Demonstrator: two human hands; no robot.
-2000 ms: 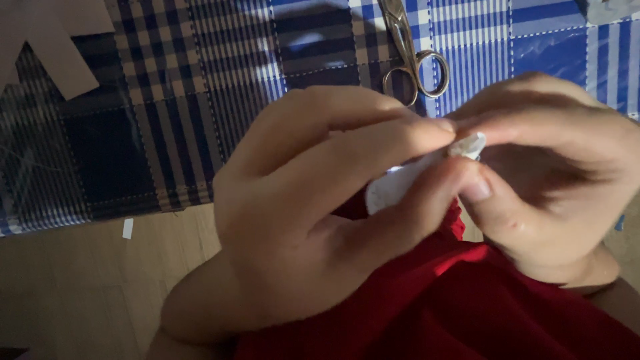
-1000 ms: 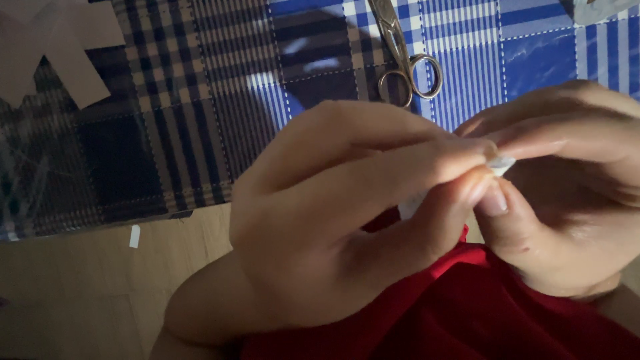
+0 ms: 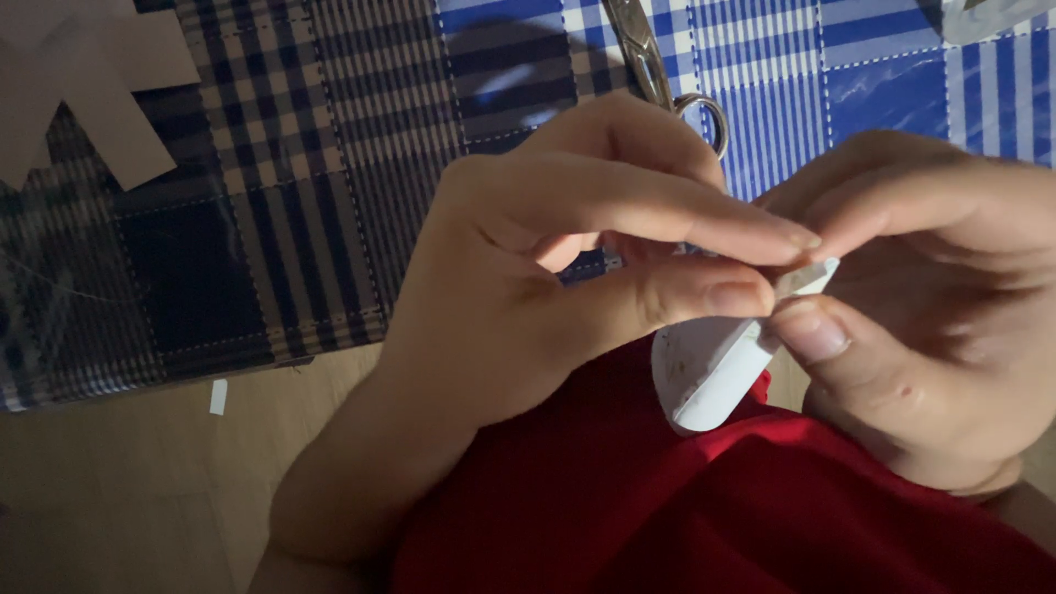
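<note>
A small white folded piece (image 3: 726, 371), perhaps paper, is pinched between my two hands above my lap. My left hand (image 3: 561, 256) grips its upper part between thumb and index finger. From the right, the thumb and index finger of my right hand (image 3: 924, 313) hold its upper tip, touching the left fingertips. The lower part of the piece hangs below the fingers, with a rounded end and small dark marks. Just behind my left hand lie metal scissors (image 3: 639, 49), with one finger ring partly hidden by that hand.
White paper strips (image 3: 136, 99) lie at the upper left on the blue plaid tablecloth (image 3: 190, 272). A pale object (image 3: 982, 21) sits at the upper right edge. A small white scrap (image 3: 218, 397) is on the wooden floor, and red fabric (image 3: 660, 495) covers my lap.
More of the white piece shows below my fingers than a second ago, when they mostly covered it. Both hands keep their pinch. My left hand now covers one of the scissors' rings.
</note>
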